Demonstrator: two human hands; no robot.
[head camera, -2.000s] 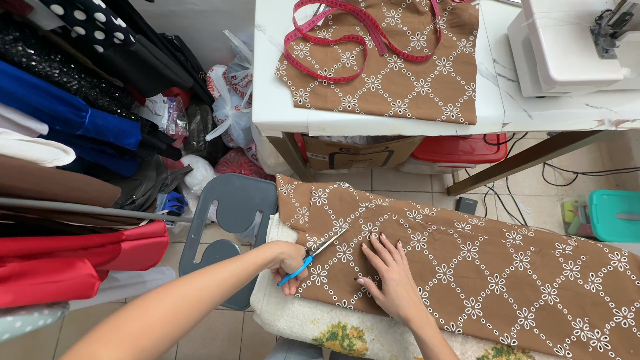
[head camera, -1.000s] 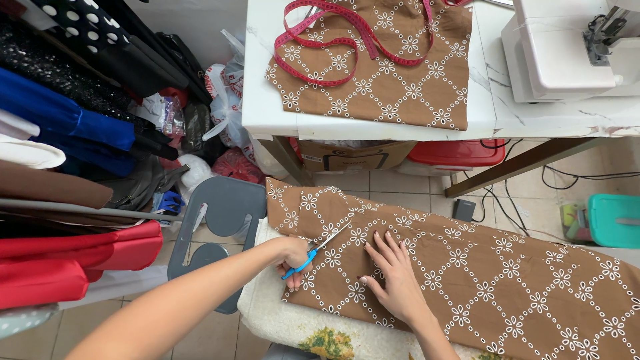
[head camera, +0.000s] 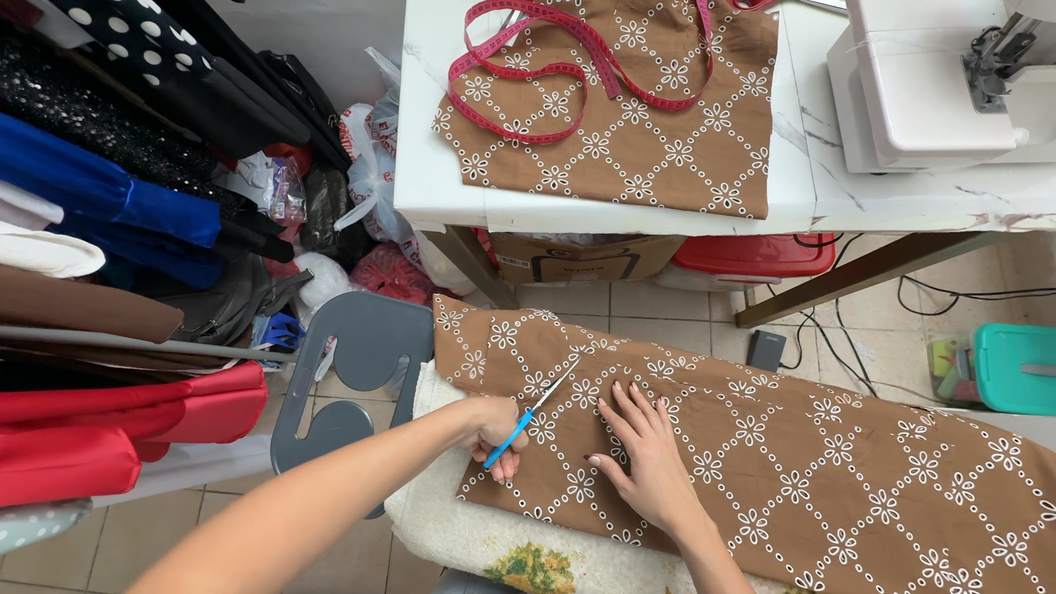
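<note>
Brown eyelet-embroidered fabric (head camera: 792, 445) lies spread over a padded board with a cream towel-like cover (head camera: 462, 536). My left hand (head camera: 497, 433) is closed round the blue handles of a pair of scissors (head camera: 520, 431) at the fabric's left part. The scissors' blades point up and right across the cloth, looking nearly closed. My right hand (head camera: 648, 454) rests flat on the fabric, fingers spread, just right of the blades, holding nothing. Another piece of the same fabric (head camera: 643, 157) lies on the white table, with a red measuring tape (head camera: 528, 74) looped on top.
A white sewing machine (head camera: 916, 91) stands on the white table (head camera: 874, 198). A grey metal iron rest (head camera: 293, 412) juts from the board's left end. Hanging clothes (head camera: 107, 190) fill the left side. Under the table are a cardboard box (head camera: 577, 260), a red-lidded container (head camera: 755, 254) and black cables (head camera: 837, 330).
</note>
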